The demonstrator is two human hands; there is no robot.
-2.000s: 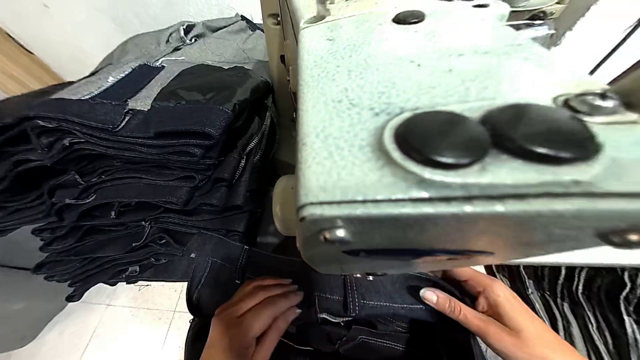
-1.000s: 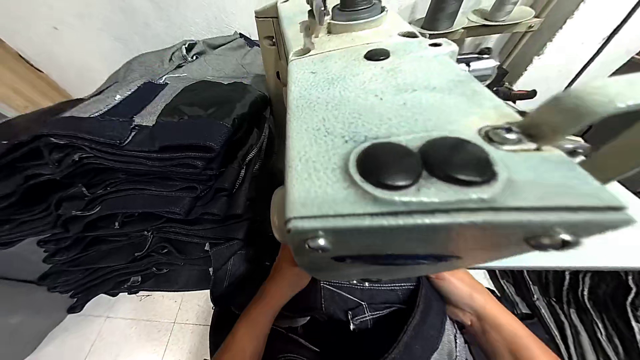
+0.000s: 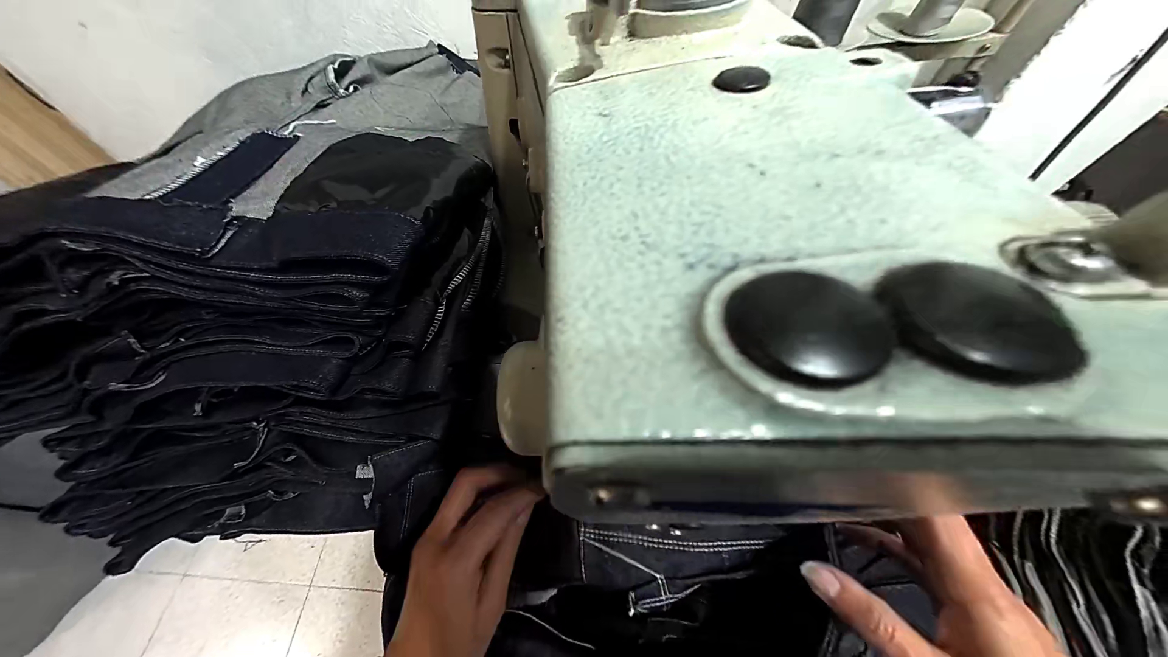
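Note:
A dark denim garment (image 3: pixel 675 557) with white double stitching and loose threads lies beneath the head of a pale green sewing machine (image 3: pixel 657 228). My left hand (image 3: pixel 474 557) rests on the denim at the lower left of the machine head, its fingertips partly hidden by the machine's edge. On the garment's right side is my right hand (image 3: pixel 940 584), thumb stretched out over the cloth and the fingers partly behind the machine head. Whether either hand pinches the fabric is unclear. The needle area is hidden.
A tall stack of folded dark denim garments (image 3: pixel 228 356) stands left of the machine. More dark pieces with pale edges (image 3: pixel 1077 575) lie at the lower right. Thread stands (image 3: pixel 931 23) rise behind the machine. White floor tiles (image 3: pixel 255 593) show at the lower left.
My hands have come back into fuller view from under the machine head, where they were largely hidden a second ago. The garment opening lies differently. The view has shifted closer to the machine.

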